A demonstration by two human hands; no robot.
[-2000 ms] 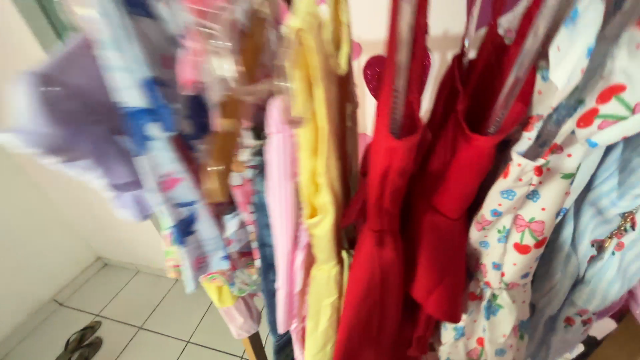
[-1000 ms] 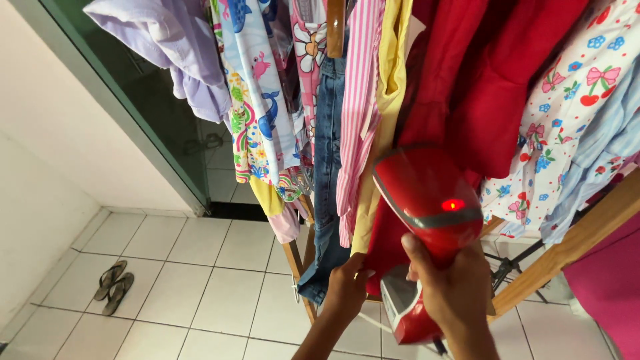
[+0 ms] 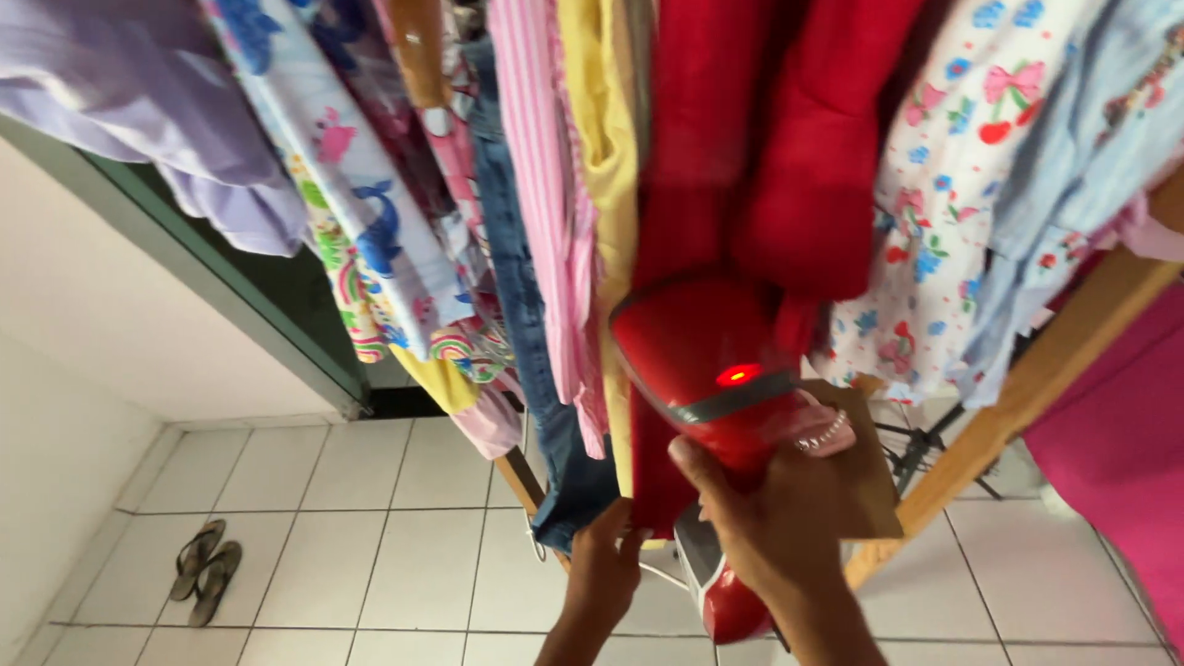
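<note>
My right hand (image 3: pixel 772 518) grips the handle of a red handheld garment steamer (image 3: pixel 708 361), its small red light lit. The steamer is in front of a hanging red garment (image 3: pixel 698 157), and its head hides part of the fabric. Low on the left of the steamer, my left hand (image 3: pixel 606 560) pinches the bottom edge of the red fabric between thumb and fingers. A yellow garment (image 3: pixel 601 139), a pink striped one (image 3: pixel 536 185) and blue denim (image 3: pixel 518 277) hang just to the left.
More clothes hang on both sides, among them a lilac garment (image 3: pixel 185 111) and a cherry-print one (image 3: pixel 953 185). A wooden rack leg (image 3: pixel 1008 398) slants at the right, near magenta cloth (image 3: pixel 1119 444). Flip-flops (image 3: pixel 208 569) lie on the tiled floor.
Two seconds ago neither hand nor the steamer was in view; one second ago both hands and the steamer were at the red garment. The view has tilted down from the first frame.
</note>
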